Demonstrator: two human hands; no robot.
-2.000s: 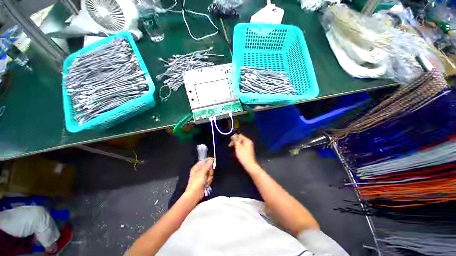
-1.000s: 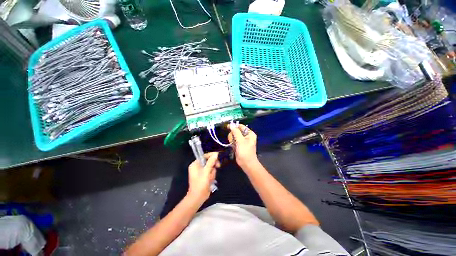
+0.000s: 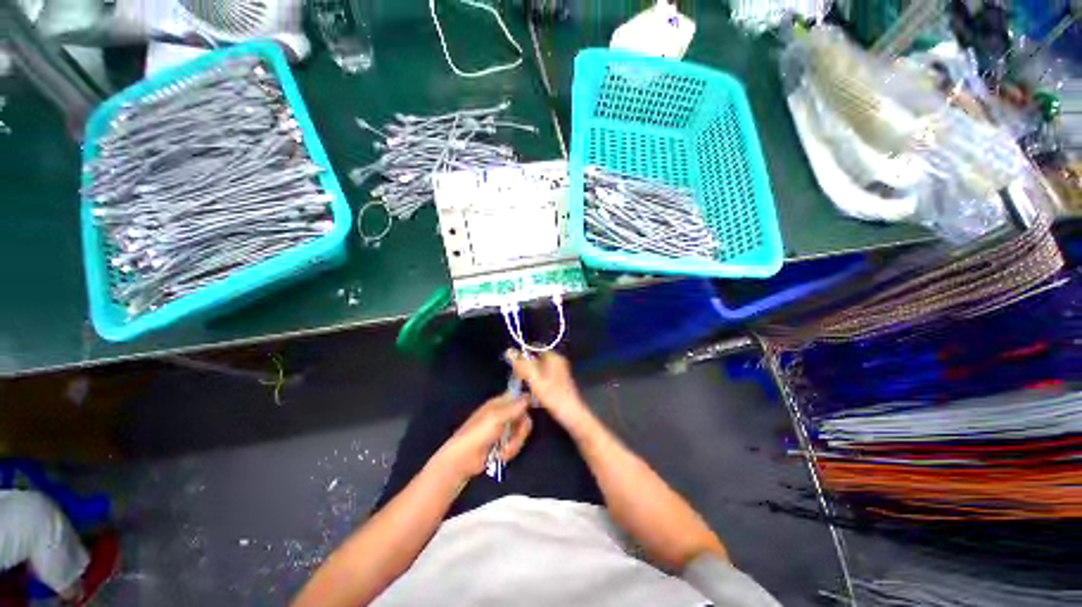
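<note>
My left hand (image 3: 496,429) is closed around a bundle of short grey cables (image 3: 495,460) below the bench edge, over the lap. My right hand (image 3: 546,383) touches the top of the bundle just above my left hand; its fingertips are small and blurred, and I cannot tell if it grips a cable. The white cable tester (image 3: 504,225) stands at the table edge, its green port board (image 3: 522,288) facing me. A white cable (image 3: 560,330) loops down from the ports, close above my right hand.
A turquoise basket heaped with grey cables (image 3: 335,225) is at left, and a partly filled turquoise basket (image 3: 759,225) touches the tester's right side. A loose cable pile (image 3: 433,154) lies between. A rack of long coloured cables (image 3: 949,427) is at right; a person's leg (image 3: 42,540) shows lower left.
My right hand has moved from the tester's ports down and left to the bundle. My left hand still holds the bundle, which has dropped away from the tester. The view has shifted slightly.
</note>
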